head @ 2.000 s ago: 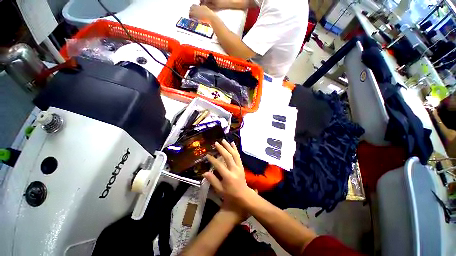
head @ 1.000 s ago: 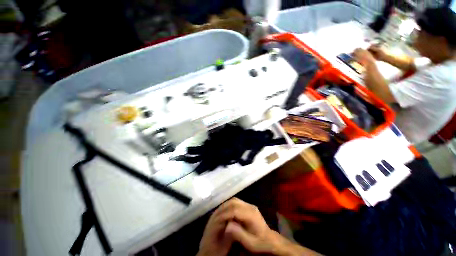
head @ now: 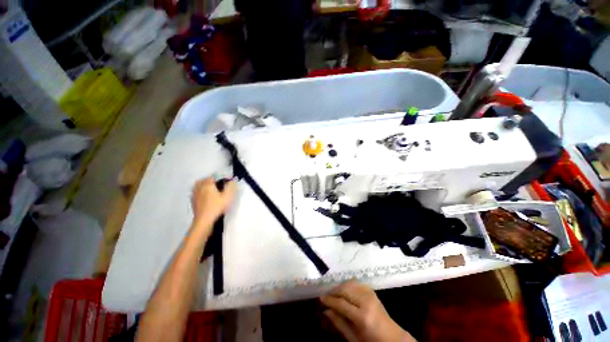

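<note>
Long black fabric strips (head: 277,217) lie on the left part of the white machine table (head: 154,220). My left hand (head: 213,199) is on the upper end of a shorter black strip (head: 218,257), fingers closed around it near where the strips meet. My right hand (head: 356,308) is at the table's front edge, fingers curled, blurred; whether it holds anything cannot be told. A heap of black pieces (head: 394,224) lies under the arm of the white sewing machine (head: 441,150). A phone with an orange-brown screen (head: 520,232) rests on the white tray (head: 566,230) at the right.
A grey-blue bin (head: 321,93) runs behind the table. An orange-red basket (head: 583,257) and a white sheet with dark shapes (head: 575,310) are at the right. A red basket (head: 73,310) is at the lower left, a yellow crate (head: 95,98) farther back. Someone dark-clothed stands behind the bin.
The view has swung left along the table. My hands, clasped together a second ago, are now apart; the left has moved out onto the black strips.
</note>
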